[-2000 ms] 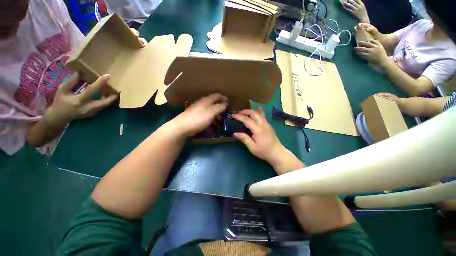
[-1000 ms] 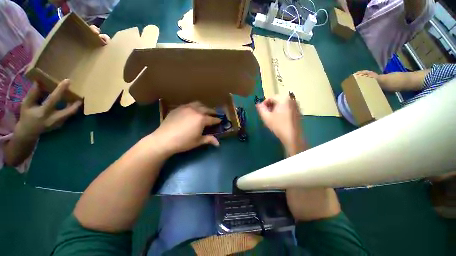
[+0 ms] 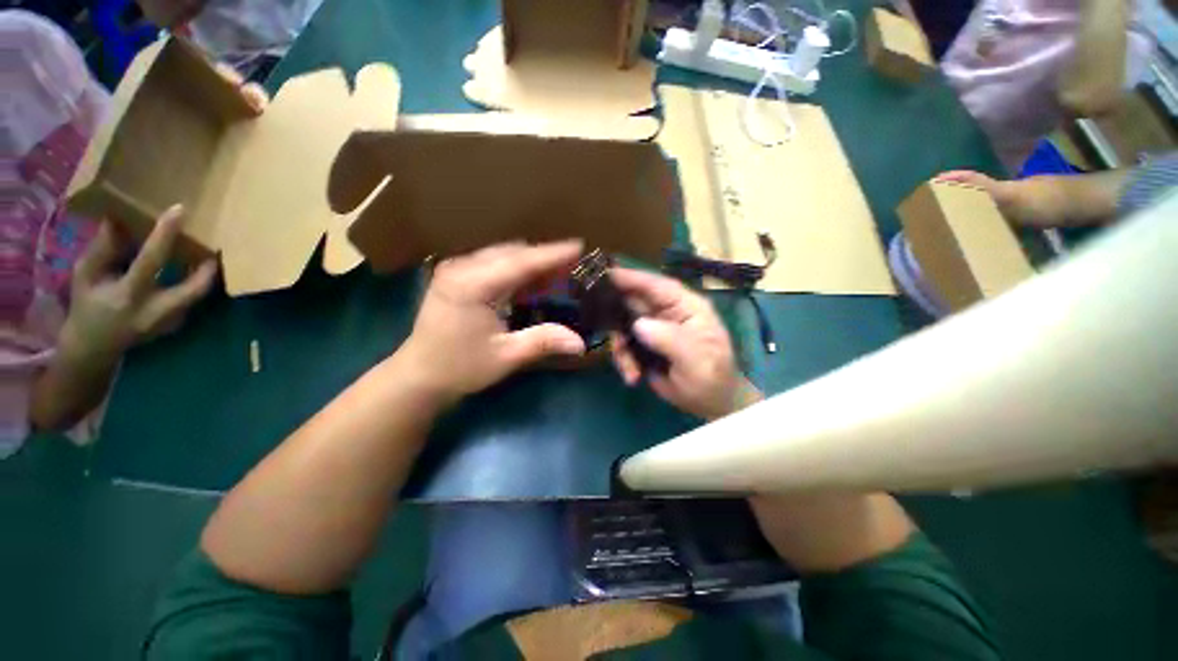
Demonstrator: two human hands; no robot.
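An open brown mailer box (image 3: pixel 517 194) stands in front of me with its lid raised at the back; my hands hide most of its inside. My right hand (image 3: pixel 678 342) holds a dark bundle (image 3: pixel 605 294), blurred, probably a coiled cable, above the box's right part. My left hand (image 3: pixel 485 316) is over the box's left part, fingers and thumb apart around dark contents; I see nothing gripped in it. A second black coiled cable (image 3: pixel 717 271) lies to the right, partly on the flat cardboard sheet (image 3: pixel 788 194), its plug end on the green mat.
A cream rack post (image 3: pixel 904 387) crosses the lower right. A neighbour's hands hold an open box (image 3: pixel 162 162) at left. Another person's hand rests on a box (image 3: pixel 969 245) over a white-lilac disc at right. A white power strip (image 3: pixel 736 62) and a half-folded box (image 3: pixel 568 65) stand behind.
My right hand has moved left from the cable on the sheet to the box and now holds a dark bundle. The bundle that lay at the box's right side no longer shows there.
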